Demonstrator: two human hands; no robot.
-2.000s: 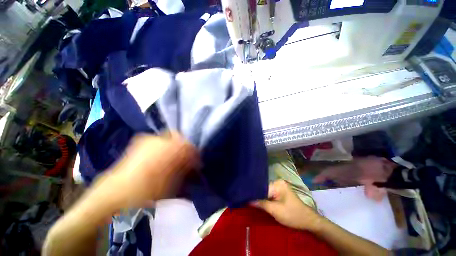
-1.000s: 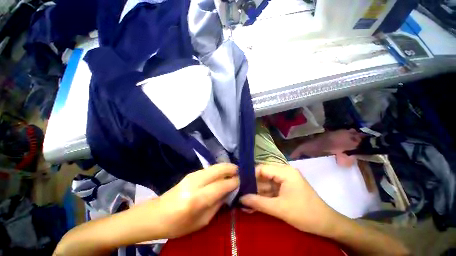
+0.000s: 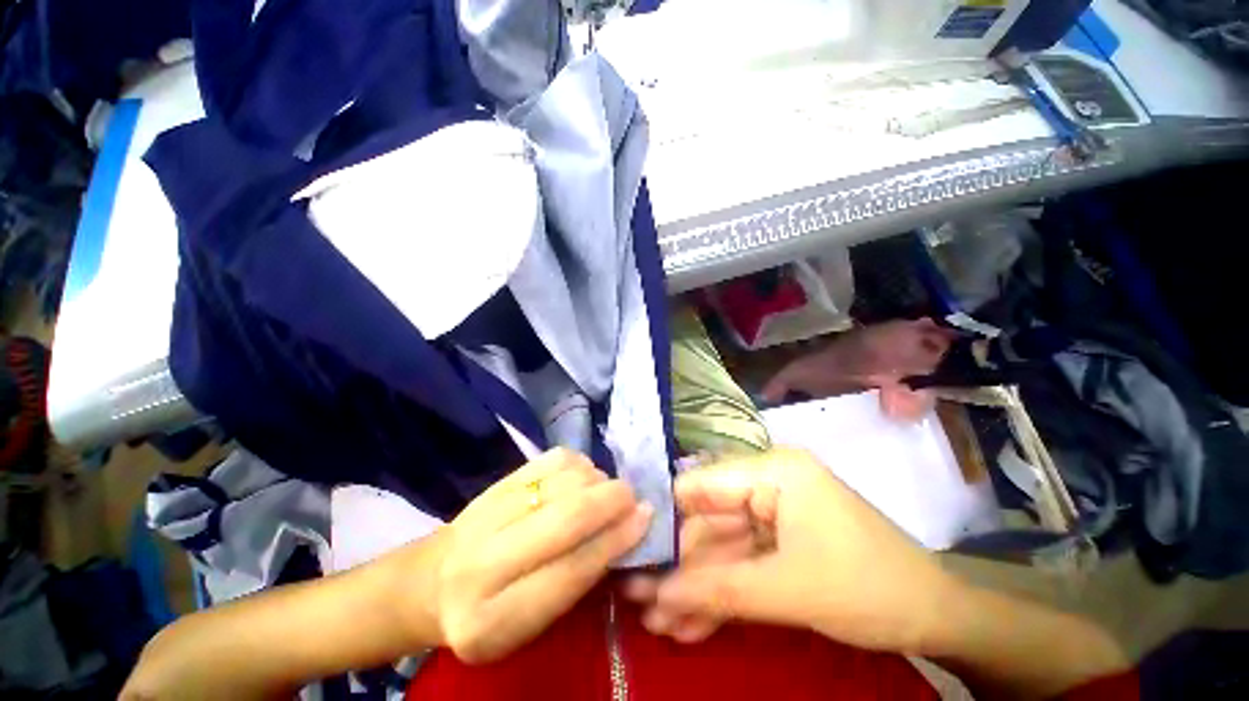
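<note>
The navy garment point(image 3: 295, 322) lies over the table's front edge and hangs to my lap, with its pale grey-blue inner side point(image 3: 582, 206) turned up on the right. A white rounded pocket piece point(image 3: 432, 226) lies on it. My left hand point(image 3: 541, 555) wears a ring and pinches the lower end of the garment's edge. My right hand point(image 3: 767, 555) is just right of that edge, fingers bent and slightly blurred; whether its fingertips hold the cloth cannot be told.
The white machine table point(image 3: 808, 130) has a ruler tape point(image 3: 849, 203) along its front edge. A small tool lies on a dark tray point(image 3: 1089, 89) at the right. Below are a white panel point(image 3: 877, 466), heaped dark cloth point(image 3: 1137, 397) and striped grey cloth point(image 3: 254, 514).
The view has tilted down and the machine head has mostly left it. My left hand has come down to the garment's lower edge. The edge now shows its pale side between my hands.
</note>
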